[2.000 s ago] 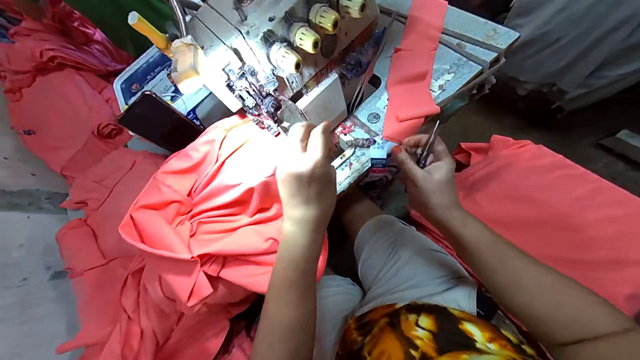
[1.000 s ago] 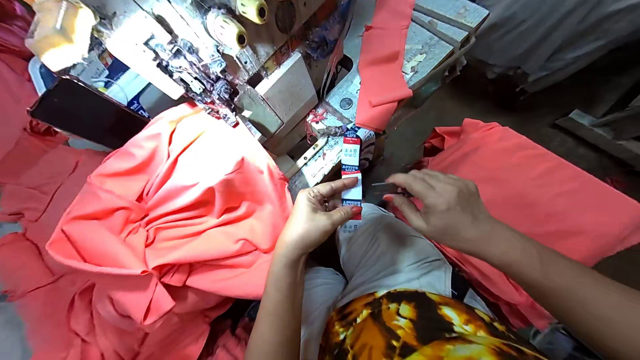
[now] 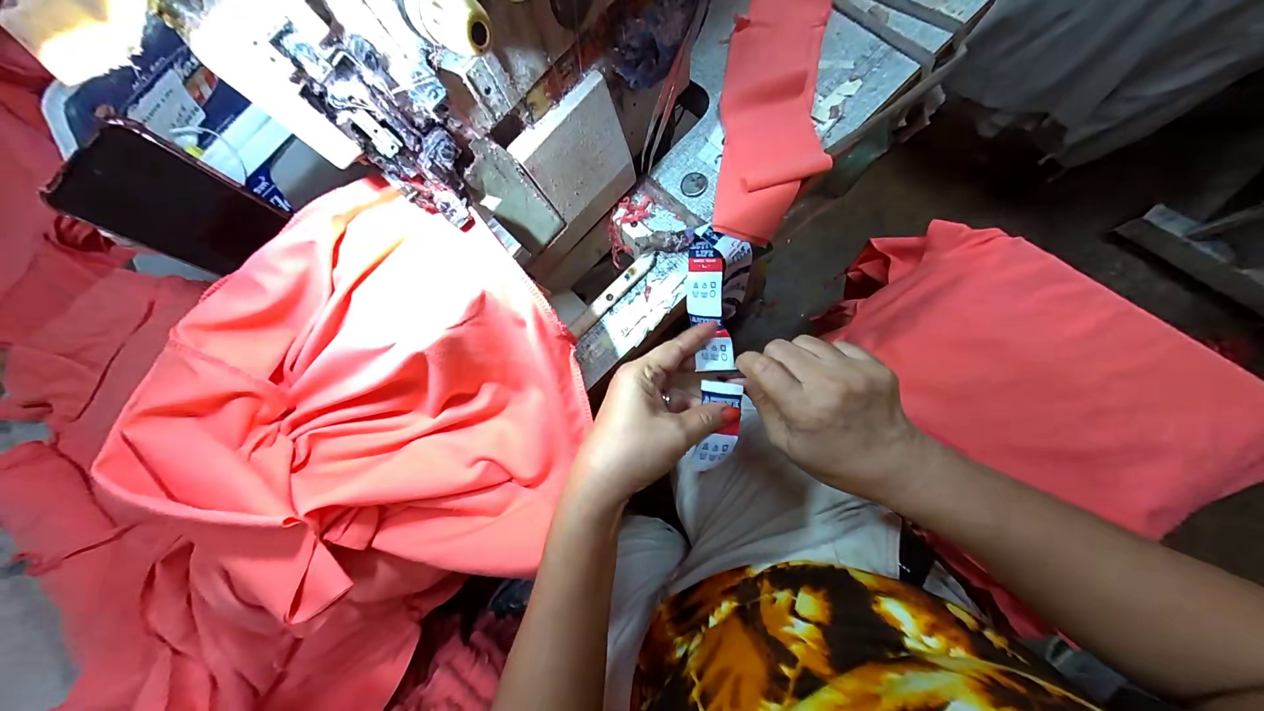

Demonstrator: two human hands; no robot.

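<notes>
A strip of printed care labels [image 3: 705, 286] hangs from the edge of the machine table. My left hand [image 3: 657, 405] pinches it, with a separate label piece [image 3: 719, 449] between thumb and fingers below a gap. Close by on the right, my right hand [image 3: 825, 410] is curled around a small cutting tool, mostly hidden, whose thin dark blade [image 3: 726, 375] lies at the gap between the labels. Left of the hands, a coral fabric garment [image 3: 395, 395] lies bunched beneath the needle area of an industrial sewing machine [image 3: 395, 109].
Coral fabric strips [image 3: 770, 118] lie on the worn table [image 3: 869, 59] above the labels. At right is a stack of coral fabric [image 3: 1047, 365]. A dark phone [image 3: 168, 193] leans at the left near a box [image 3: 212, 109]. More coral cloth [image 3: 89, 346] drapes at far left.
My left hand has come off the garment and taken hold of the label strip. My right hand has moved in beside it with the tool. A label piece now shows separate from the strip.
</notes>
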